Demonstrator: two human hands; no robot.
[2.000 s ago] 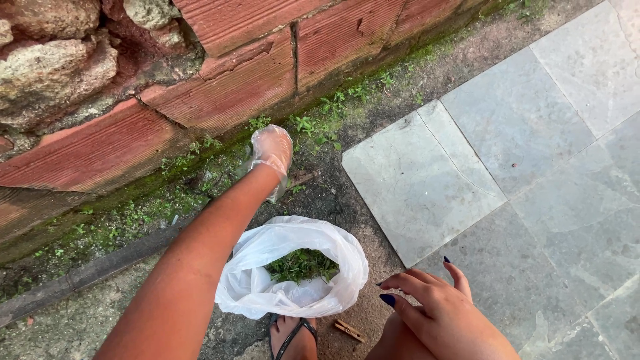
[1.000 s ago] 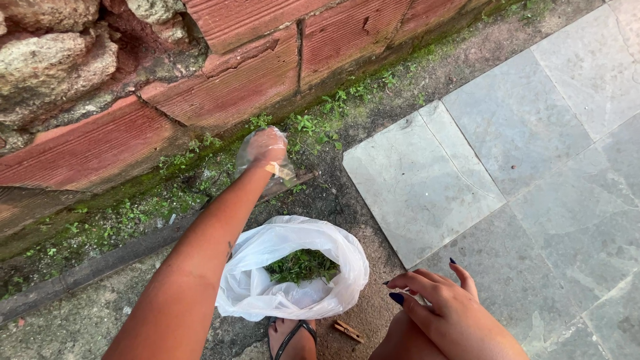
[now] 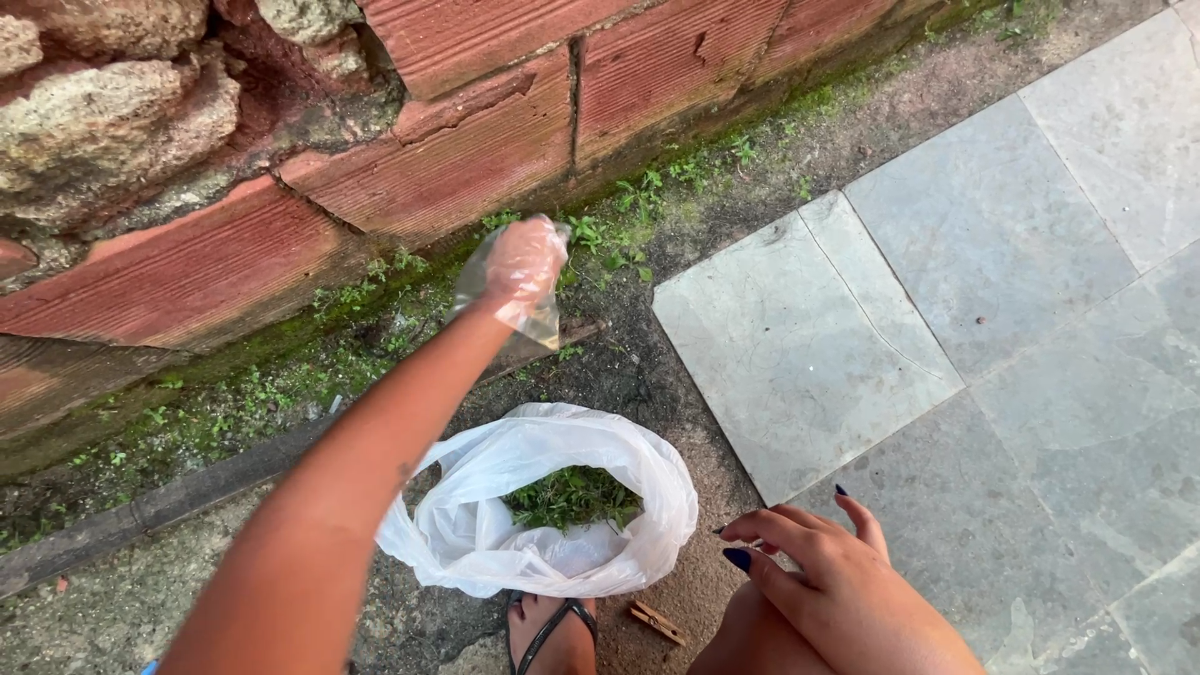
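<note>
My left hand, in a loose clear plastic glove, is over the weeds at the foot of the wall; its fingers point away and are mostly hidden, so I cannot tell what they grip. Small green weeds grow just right of it. Below stands a white plastic bag, its mouth open, with pulled green weeds inside. My bare right hand, with dark blue nails, rests near my knee, fingers apart and curved, holding nothing.
A red hollow-brick wall with rough stones runs across the top. Grey floor tiles lie at right. A wooden clothespin is beside my sandalled foot. A narrow dark curb crosses the lower left.
My left hand has shifted slightly at the strip of weeds, and its loose glove has changed shape. My right hand and the bag stay nearly in place.
</note>
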